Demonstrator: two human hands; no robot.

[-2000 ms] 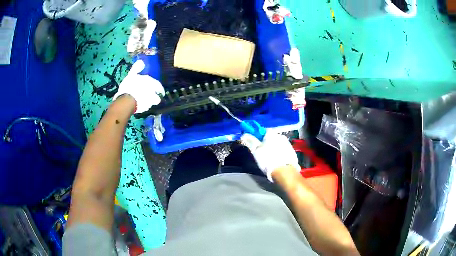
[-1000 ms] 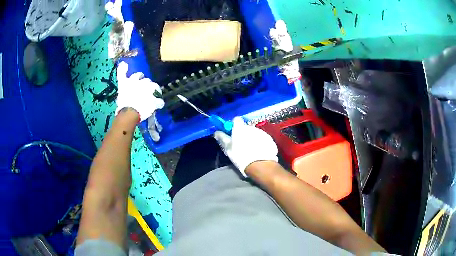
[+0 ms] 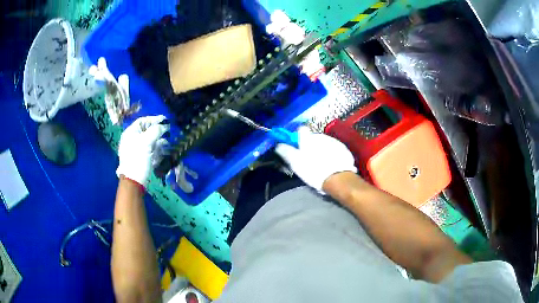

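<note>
The long dark core bar [image 3: 236, 97] with comb-like pins lies diagonally across the blue parts tub [image 3: 207, 188], its far end over the right rim. My gloved left hand [image 3: 140, 148] is closed at the bar's near left end; its fingertips are partly hidden. My gloved right hand [image 3: 319, 155] holds the blue handle of a pick [image 3: 286, 137], whose thin metal shaft points up-left with its tip near the bar's middle. A brown cardboard pad [image 3: 213, 58] lies on the black moulded parts [image 3: 148, 44] in the tub.
White gloves [image 3: 112, 89] hang on the tub rim. A white scrap bin [image 3: 50, 71] stands at upper left beside blue machinery. A red stool [image 3: 408, 157] is at right, below a dark table with plastic film [image 3: 414, 65]. A yellow piece [image 3: 198, 269] is below.
The view has turned and shifted, so the tub and bar look more steeply tilted and the stool shows fully. The bar's pins now look more edge-on. Both hands keep their holds.
</note>
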